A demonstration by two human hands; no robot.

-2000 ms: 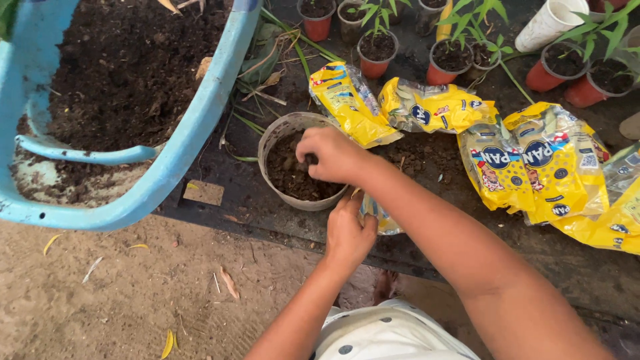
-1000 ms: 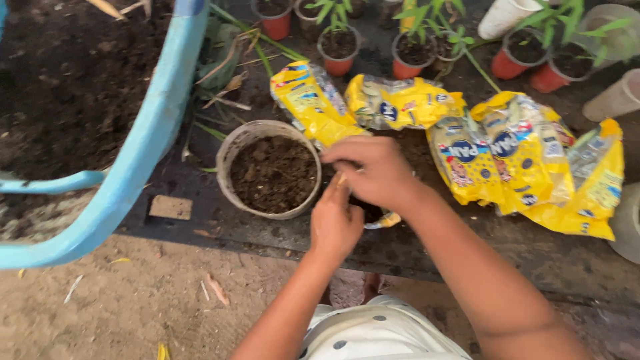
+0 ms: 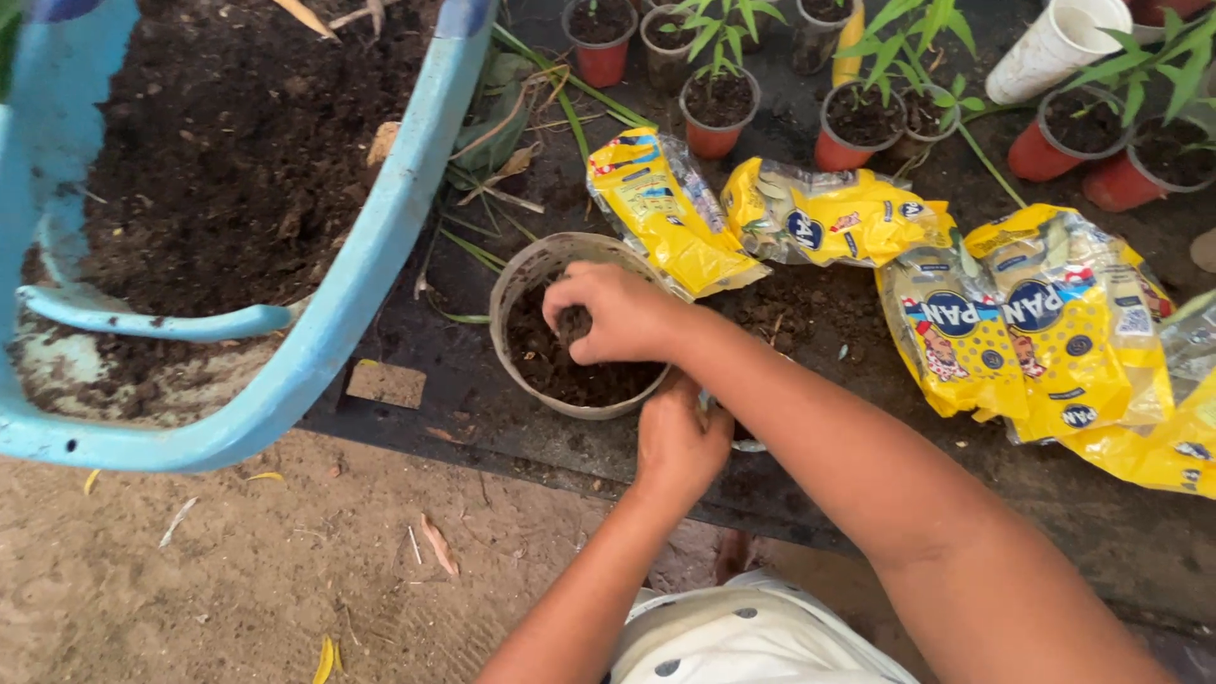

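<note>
A round plastic tub (image 3: 502, 328) with dark soil inside stands near the table's front edge. My right hand (image 3: 608, 313) is in its mouth, fingers curled around a clump of soil. Just below the tub's right side, my left hand (image 3: 682, 432) grips the rim of a small bag (image 3: 748, 444), which my right forearm mostly hides. Beyond the tub lies a crumpled yellow plastic bag (image 3: 665, 214), close to the rim.
A blue plastic basin (image 3: 356, 275) of soil stands at the left. More yellow bags (image 3: 1026, 323) lie to the right. Red cups with seedlings (image 3: 719, 109) and a white foam cup (image 3: 1054, 47) stand along the back. Loose soil (image 3: 807, 309) lies on the dark table.
A second ago my right hand was beside the tub, over my left hand; now it is back inside the tub with soil in its fingers. My left hand remains beside the tub.
</note>
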